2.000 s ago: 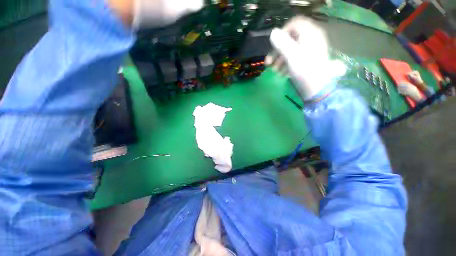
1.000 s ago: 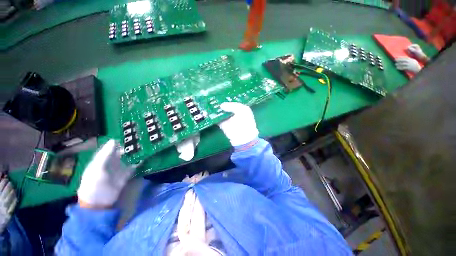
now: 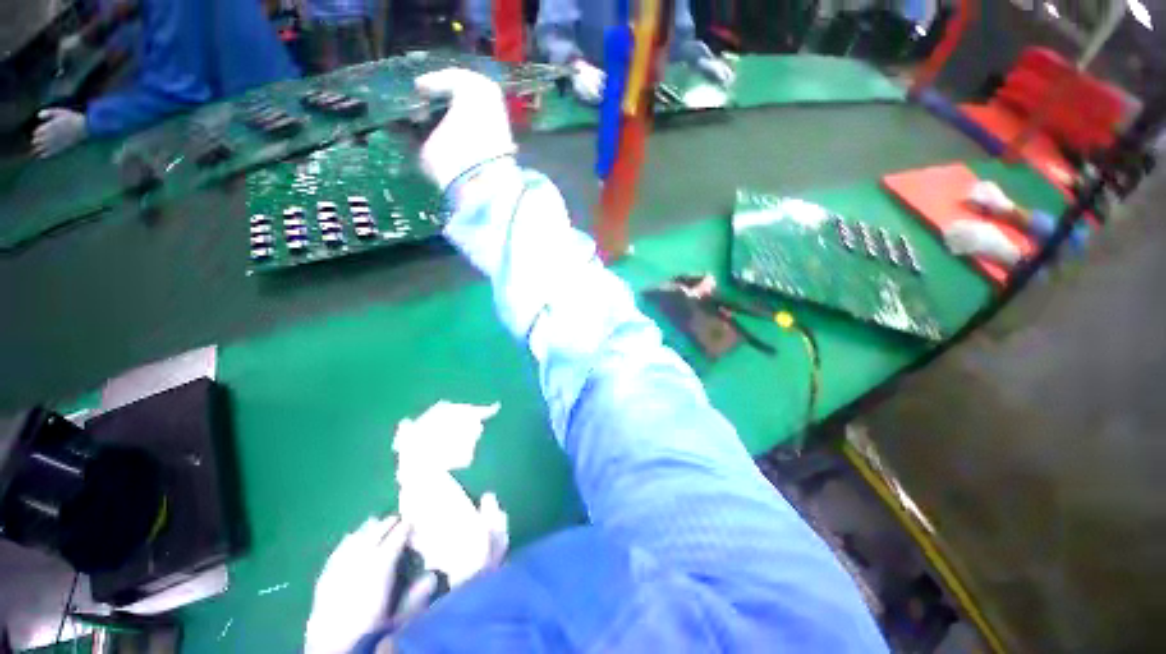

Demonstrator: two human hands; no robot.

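My right hand (image 3: 468,125), in a white glove, is stretched far forward at the conveyor. It overlaps the edge of a blurred green circuit board (image 3: 275,121) at the back; its grip is unclear. A second board (image 3: 335,211) with black transistors lies flat just below it, partly behind my right arm. My left hand (image 3: 354,577), also gloved, is low at the mat's near edge, at a crumpled white cloth (image 3: 441,441). Its fingers are partly hidden and blurred, so I cannot tell whether it grips the cloth.
A black round device (image 3: 90,505) stands at left. Another board (image 3: 831,266) lies at right, beside the dark iron stand (image 3: 701,317) and a cable. A red pad (image 3: 940,205) bears someone's gloved hands. Orange and blue hoses (image 3: 627,141) hang ahead. Other people are behind the conveyor.
The board that lay on the mat before me is gone from there, and the cloth is uncovered. My right hand has moved far forward; my left hand has moved to the cloth.
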